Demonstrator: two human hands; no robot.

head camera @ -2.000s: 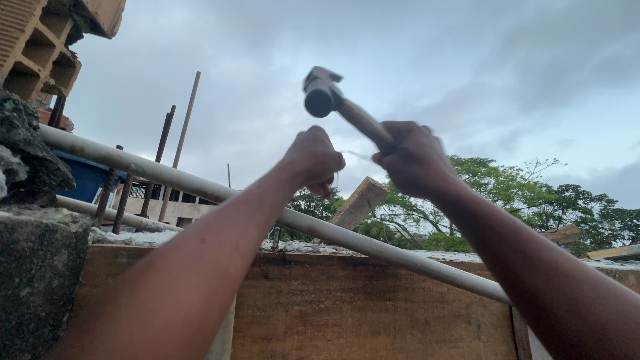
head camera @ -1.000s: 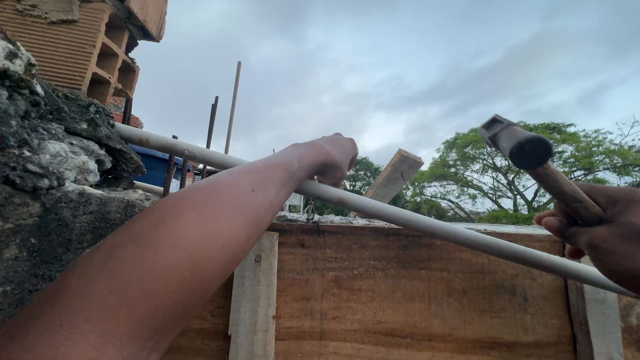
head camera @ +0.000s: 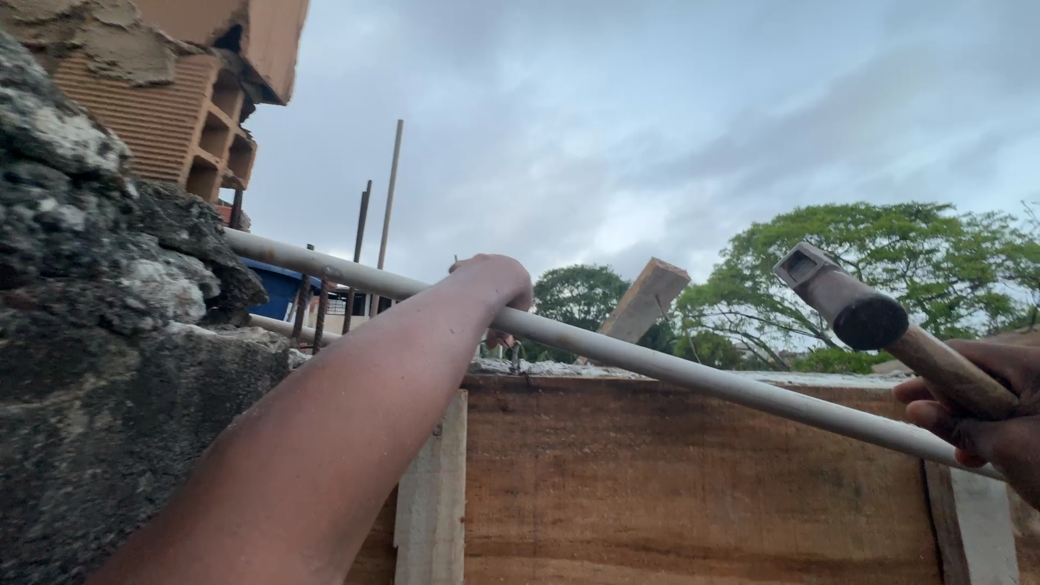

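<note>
At the right edge my right hand (head camera: 987, 406) grips the wooden handle of a claw hammer (head camera: 869, 319), whose dark striking face points toward me. My left hand (head camera: 496, 284) reaches over a long pale pipe (head camera: 626, 351) that slopes down to the right. Its fingertips show just under the pipe, near nails or wire ends (head camera: 513, 353) along the top of a wooden formwork board (head camera: 691, 479). Most of the left fingers are hidden behind the hand and pipe, so what they hold cannot be told.
Rough concrete (head camera: 73, 366) and broken hollow clay bricks (head camera: 154, 114) stand at the left. Rusty rebars (head camera: 302, 296) rise behind the pipe. A piece of lumber (head camera: 646, 301) leans up past the board, and an upright batten (head camera: 435, 496) is against the board's face.
The right hand has moved from beside the left hand to the right with the hammer. The left hand, raised above the pipe two seconds ago, has come down over it. The view has shifted.
</note>
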